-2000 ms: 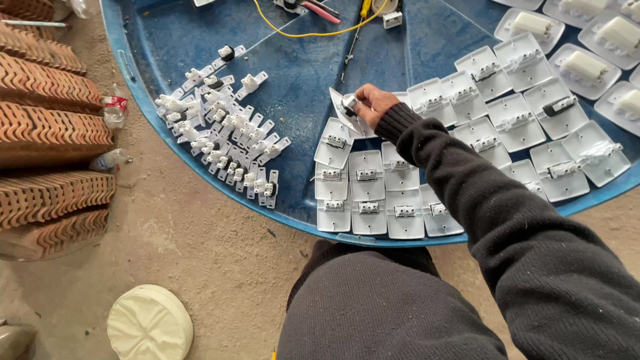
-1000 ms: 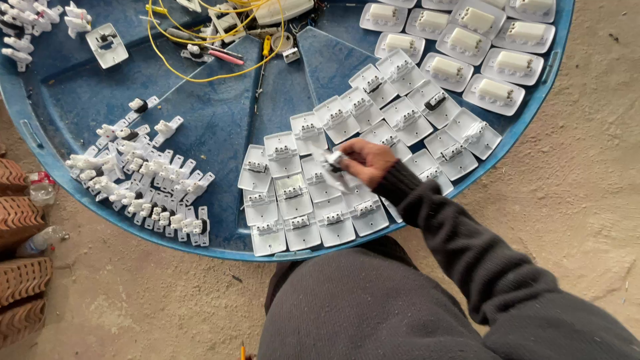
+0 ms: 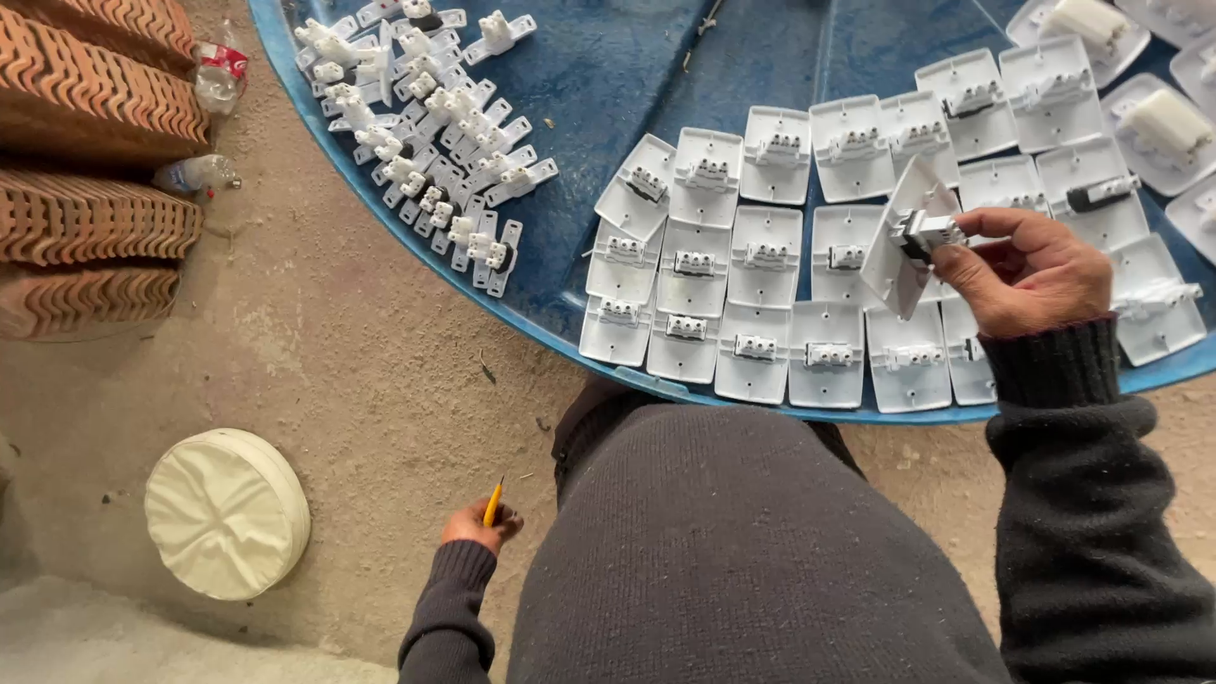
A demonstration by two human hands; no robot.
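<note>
Between the thumb and fingers of my right hand (image 3: 1040,271) is a white wall plate with an electrical module (image 3: 907,237), tilted above the rows of plates. My left hand (image 3: 483,524) hangs low beside my body, closed around a small yellow-handled tool (image 3: 493,503) whose thin tip points up. Rows of white plates with modules on their backs (image 3: 694,271) lie on the blue round table (image 3: 608,85). To their left is a heap of white mounting straps with modules (image 3: 446,133).
Plates with larger white housings (image 3: 1164,128) lie at the upper right. Stacked corrugated clay tiles (image 3: 90,218) stand at the left, with plastic bottles (image 3: 220,78) beside them. A round cream-coloured stool or cushion (image 3: 228,513) is on the floor. The table's rim (image 3: 665,388) runs close to my body.
My left hand with the yellow-handled tool has come into view. My right hand still holds a plate, now over the right part of the rows. The view has shifted.
</note>
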